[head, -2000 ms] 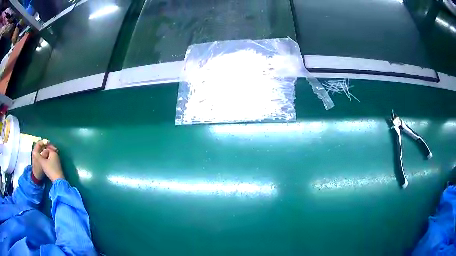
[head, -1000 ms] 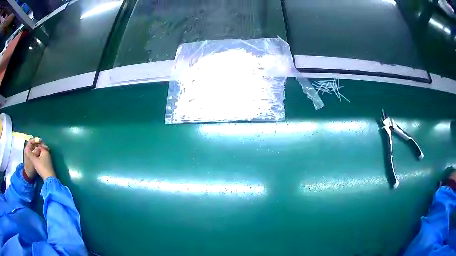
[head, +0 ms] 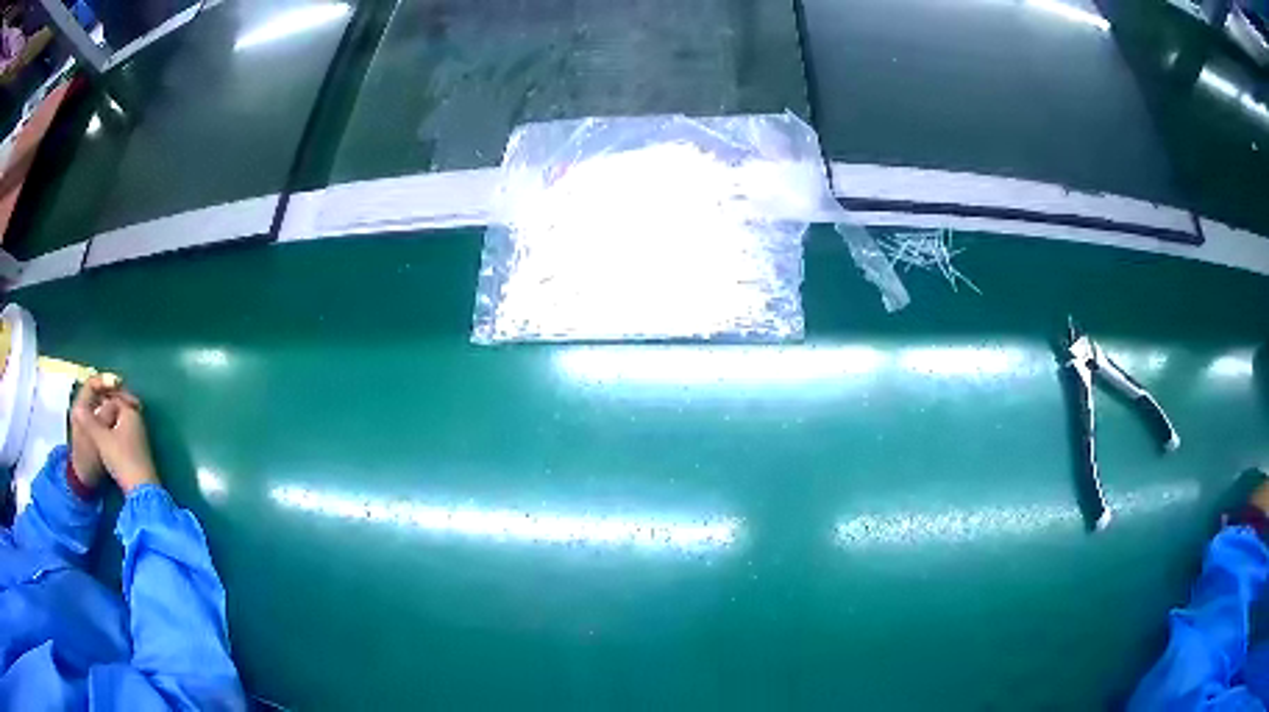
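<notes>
A clear plastic bag of whitish cable ties [head: 647, 251] lies flat near the bench's far edge, glaring white. Loose thin white strands [head: 930, 256] lie to the right of the bag, beside its narrow plastic flap. Diagonal cutters [head: 1092, 417] with white-and-black handles lie on the green bench to the right, handles spread and jaws towards the far side. Neither my left hand nor my right hand is in view.
At the left edge, another person's clasped hands [head: 109, 424] in blue sleeves rest beside a white round object [head: 17, 383] and a yellow strip. A blue sleeve [head: 1218, 619] and part of a hand show at the right edge. Dark panels [head: 974, 98] with pale edging run beyond the bench.
The whole view has shifted slightly, so bench items appear a little further left. More of the right-edge sleeve and part of its hand now show. The bag and cutters lie as before.
</notes>
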